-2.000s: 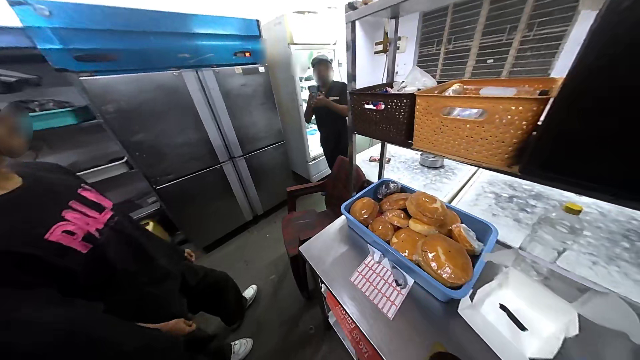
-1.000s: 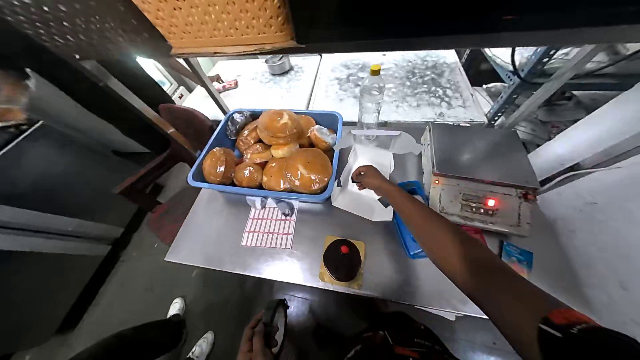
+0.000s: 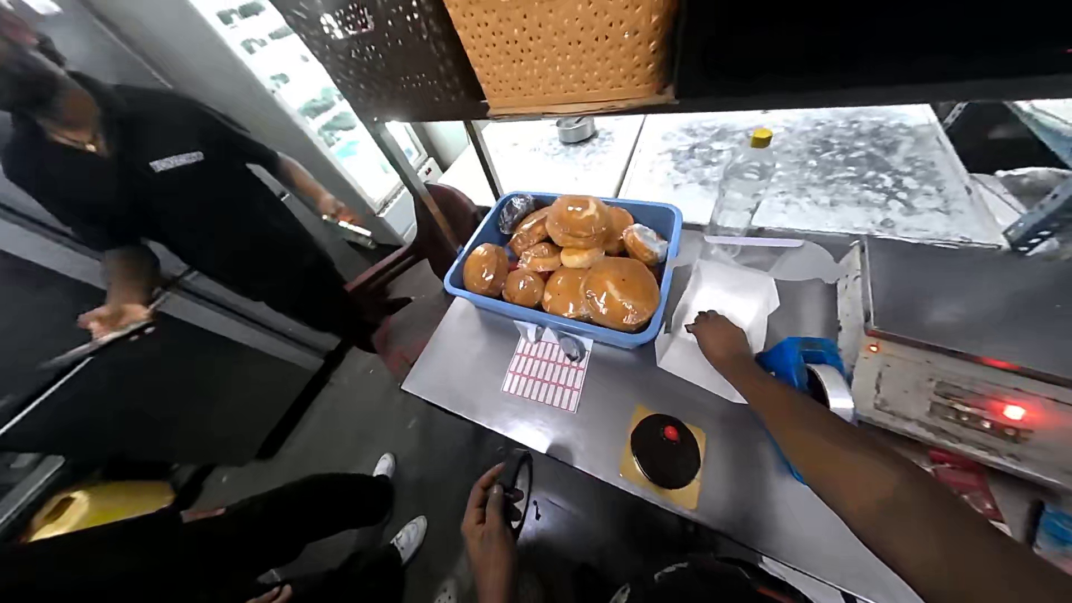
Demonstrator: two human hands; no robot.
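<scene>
My right hand (image 3: 718, 337) reaches over the open white cardboard box (image 3: 720, 293), its fingers curled at the box's inside; whether they hold anything I cannot tell. My left hand (image 3: 492, 511) is below the table's front edge, holding a dark, thin ring-shaped object (image 3: 523, 494). Nearest to it on the steel table stands a small round chocolate cake (image 3: 665, 452) with a red topping, on a square gold board. Behind is a blue plastic tray (image 3: 557, 322) of wrapped buns (image 3: 621, 293). A sheet of red-and-white labels (image 3: 546, 370) lies before the tray.
Right of the box are a blue tape dispenser (image 3: 791, 360) and a weighing scale (image 3: 938, 385). A clear bottle (image 3: 744, 184) with a yellow cap stands behind. An orange basket (image 3: 565, 54) hangs over the table's back. One person (image 3: 193, 184) stands left, beside a red chair (image 3: 440, 222); another's legs are lower left.
A person in a black shirt now stands at the left, by the chair. My right hand stays at the white box, and my left hand still holds the dark ring-shaped object.
</scene>
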